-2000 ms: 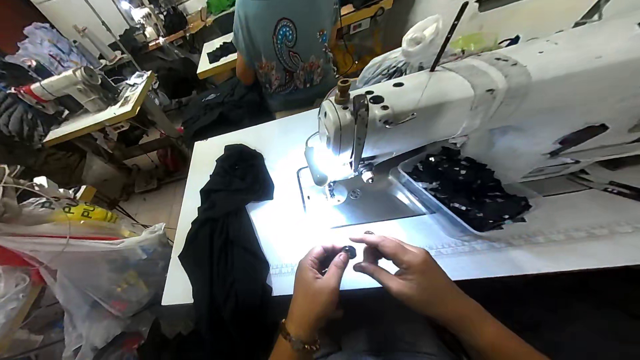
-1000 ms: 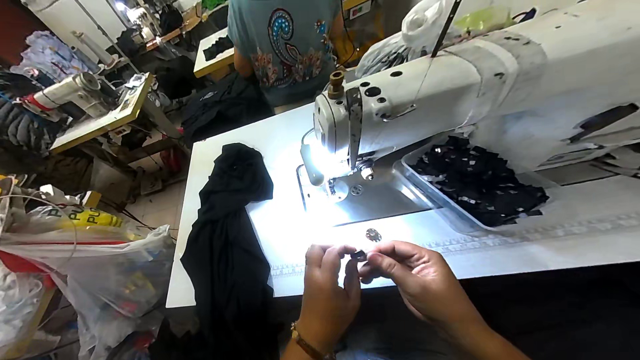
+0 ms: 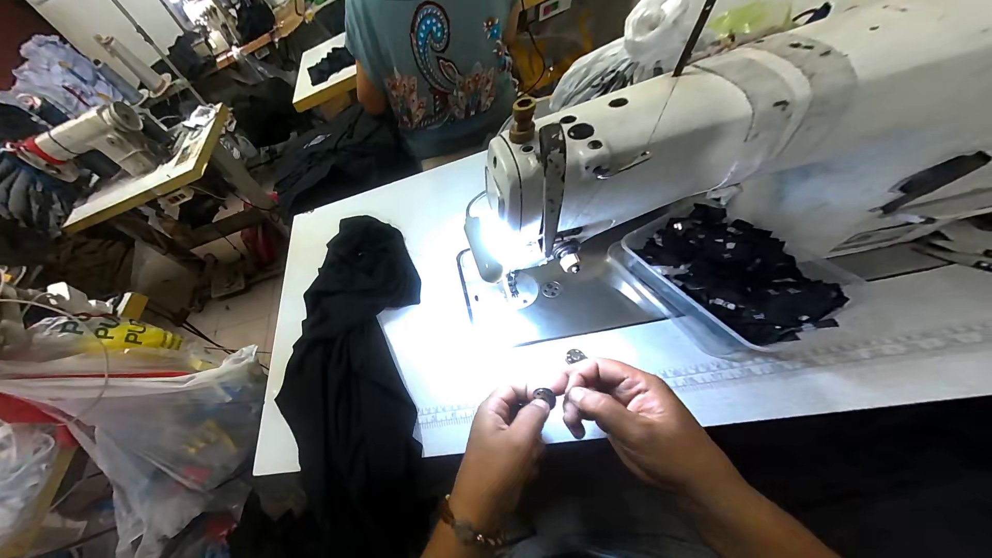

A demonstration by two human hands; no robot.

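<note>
Between the thumb and forefinger of my left hand [image 3: 508, 434] is a small round dark bobbin [image 3: 545, 397]. My right hand [image 3: 639, 415] is close beside it, thumb and fingertips near each other; whether they pinch a thread or anything else cannot be told. A small round metal part [image 3: 575, 356] lies on the white table just beyond my right fingers. Farther back stands the white sewing machine [image 3: 666, 139], its lamp shining on the needle area and the metal bed plate [image 3: 597, 302]. Black fabric [image 3: 349, 349] lies to the left of my hands and hangs over the front edge.
A clear plastic tray [image 3: 697, 329] of small black fabric pieces stands right of the needle area. A printed ruler strip [image 3: 837, 358] runs along the table's front. A person [image 3: 446, 70] is beyond the table. Plastic bags [image 3: 178, 434] are at the left, below another sewing machine [image 3: 101, 139].
My hands have drawn slightly apart since one second ago, and the dark bobbin shows more plainly in my left fingers. The metal part on the table was beyond my fingers then too.
</note>
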